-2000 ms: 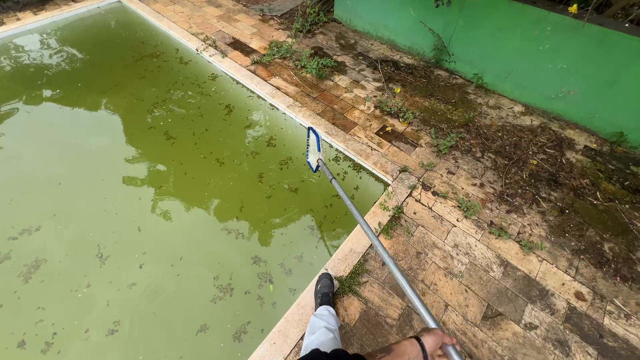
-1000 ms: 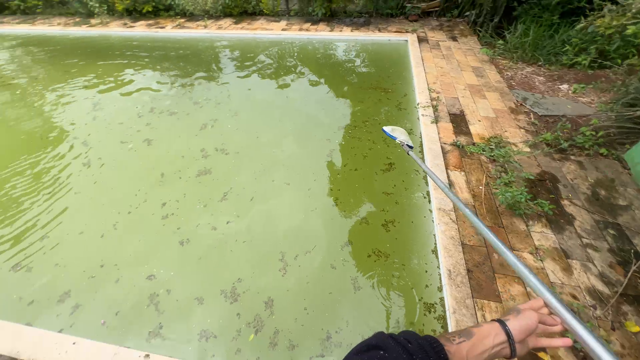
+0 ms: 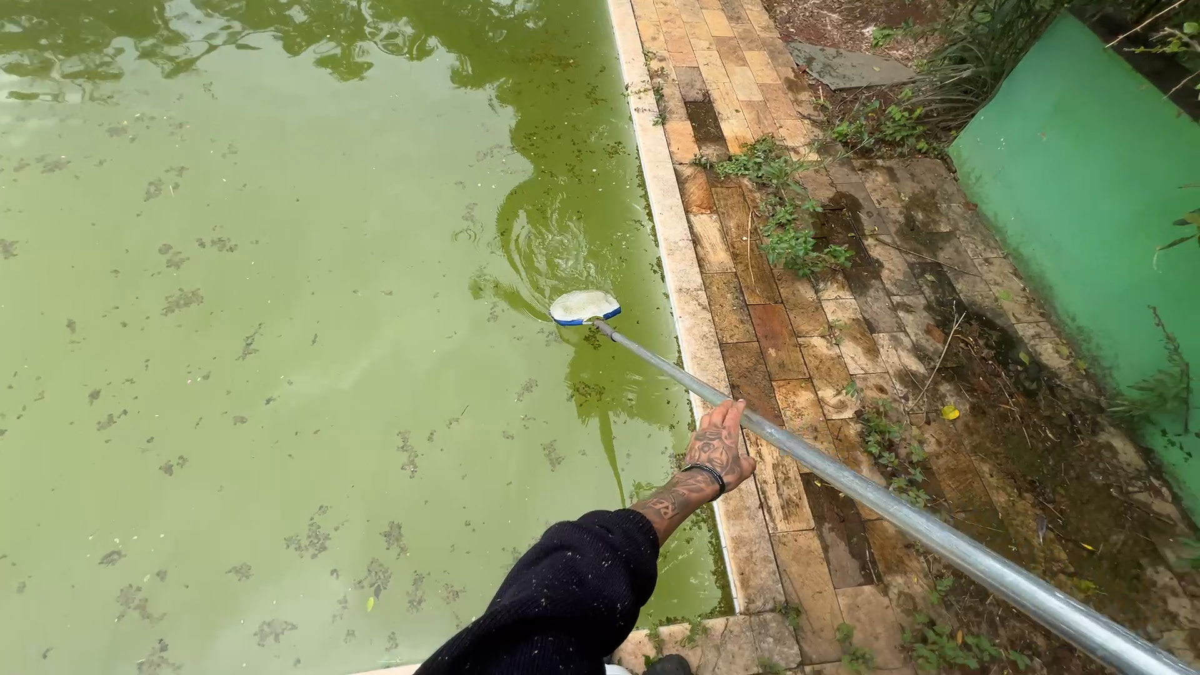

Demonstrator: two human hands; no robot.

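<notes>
My left hand point(image 3: 720, 445), tattooed and with a black bracelet at the wrist, is on a long metal pole point(image 3: 844, 478), its fingers against the shaft and its thumb side to the right. The pole runs from the lower right corner up to a pool skimmer head point(image 3: 585, 307) with a blue rim and pale mesh. That head is at the surface of the green pool water point(image 3: 328, 356), with ripples beside it. My right hand is not in view, nor is the pole's near end.
A pale stone coping point(image 3: 677, 225) edges the pool. Beside it lies brick-like paving point(image 3: 778, 337) with weeds point(image 3: 792, 220), twigs and damp dirt. A green wall point(image 3: 1087, 187) stands at the right. Dark debris point(image 3: 309, 536) patches the water. Part of a dark shoe point(image 3: 667, 665) shows at the bottom.
The skimmer head was above the water near the coping a second ago; now it is at the surface, with ripples beside it. My left hand's fingers were more spread under the pole. The view has shifted.
</notes>
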